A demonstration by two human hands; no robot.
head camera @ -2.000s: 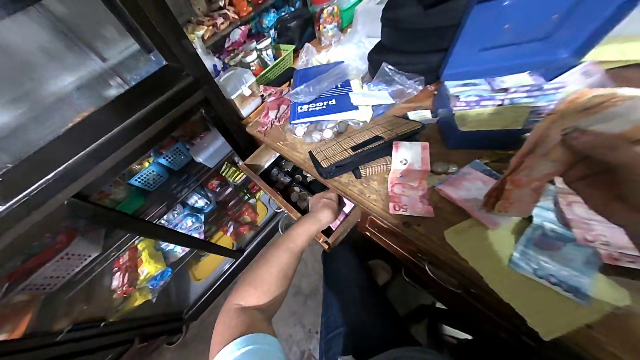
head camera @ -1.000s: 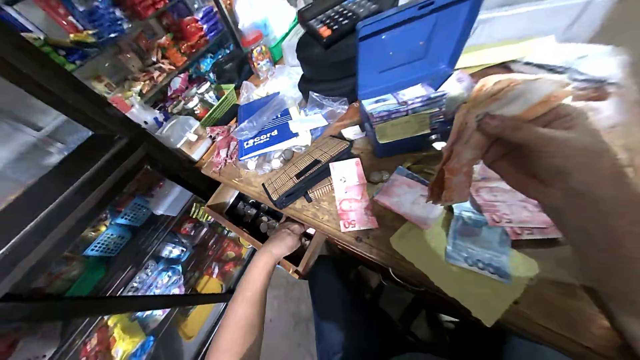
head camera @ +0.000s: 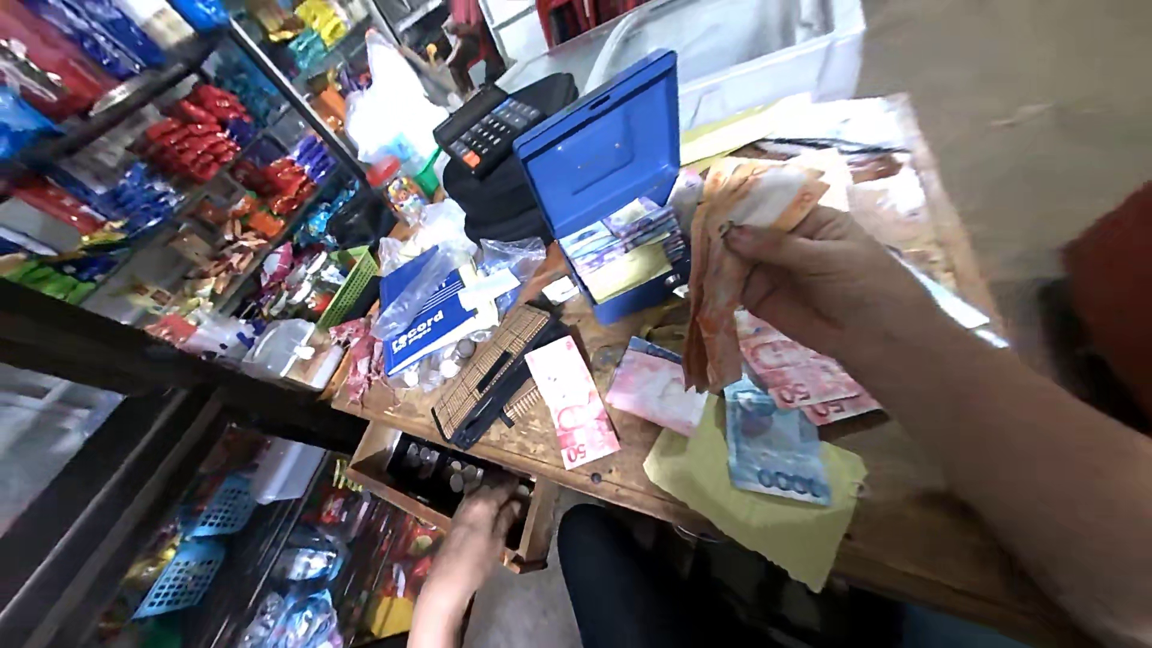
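Observation:
My right hand [head camera: 810,270] holds a folded bundle of orange banknotes [head camera: 717,261] above the wooden table. Beneath and beside it lie red banknotes [head camera: 801,364], a blue banknote [head camera: 778,441] on yellow paper [head camera: 684,468], and a pink banknote [head camera: 655,387]. A single red banknote [head camera: 572,402] is next to a woven wallet [head camera: 495,373]. My left hand [head camera: 490,513], blurred, reaches into the pulled-out wooden drawer [head camera: 364,459] among coins [head camera: 457,474]; its fingertips are unclear. Banknotes fill an open blue cash box [head camera: 598,148].
A calculator [head camera: 489,129] rests on a black bag [head camera: 504,193] behind the cash box. A blue record book [head camera: 427,310], plastic bags and coins lie left of it. Shelves of packaged goods [head camera: 193,135] stand at the left, a green basket [head camera: 351,288] nearby.
The view has swung toward the right and up. My right hand still holds the orange banknotes, and my left hand stays in the drawer.

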